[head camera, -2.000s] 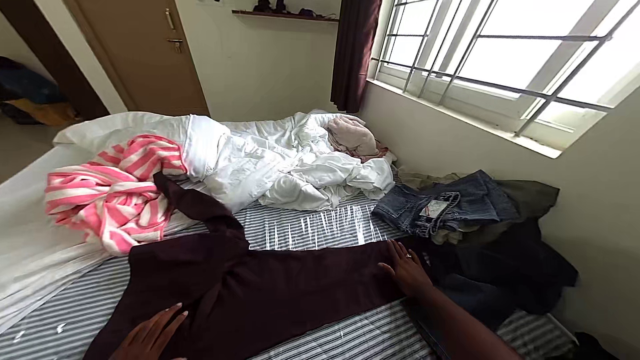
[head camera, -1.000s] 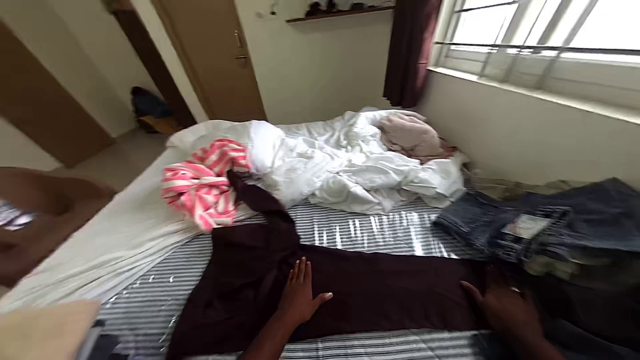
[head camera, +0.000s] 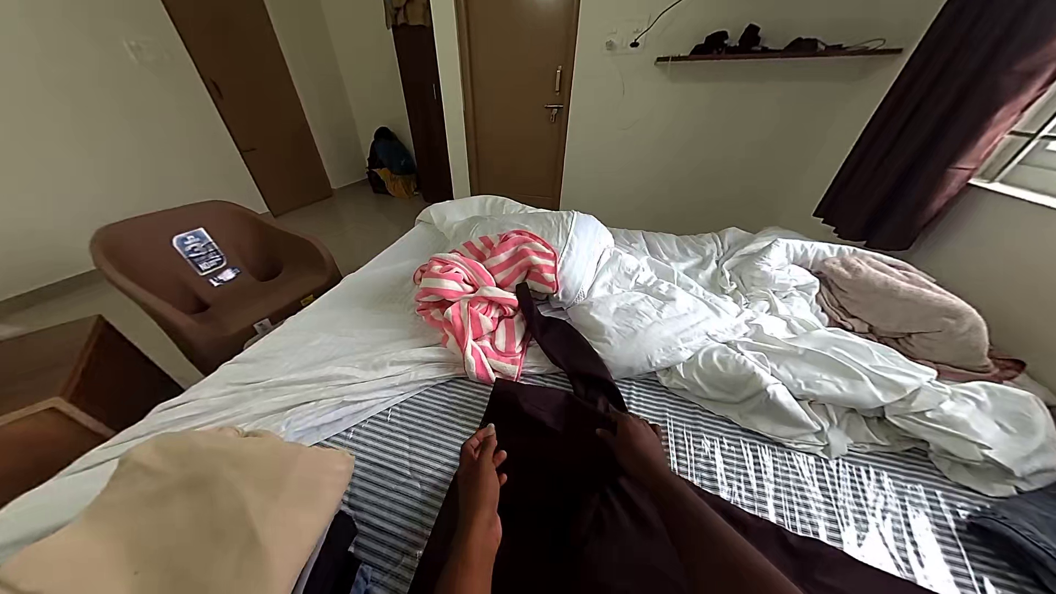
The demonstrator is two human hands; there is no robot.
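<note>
A dark maroon garment (head camera: 569, 487) lies spread over the striped mattress (head camera: 412, 429), one narrow sleeve or leg reaching up to a pink-and-white striped cloth (head camera: 478, 297). My left hand (head camera: 483, 462) rests at the garment's left edge, fingers slightly apart. At the base of the narrow part, my right hand (head camera: 635, 441) has its fingers bent on the fabric; whether it pinches the cloth is hard to see. The garment's lower end runs out of view at the bottom.
Beige folded cloth (head camera: 181, 503) tops a clothes pile at lower left. A crumpled white sheet (head camera: 701, 305) and a light brown blanket (head camera: 907, 313) cover the bed's far side. Left of the bed stand a brown plastic chair (head camera: 206, 272) and a wooden piece of furniture (head camera: 58, 371). Dark denim (head camera: 1023, 528) is at right.
The view has swung left. My right hand has moved from the garment's right-hand stretch to the base of its narrow part. My left hand has shifted to the garment's left edge.
</note>
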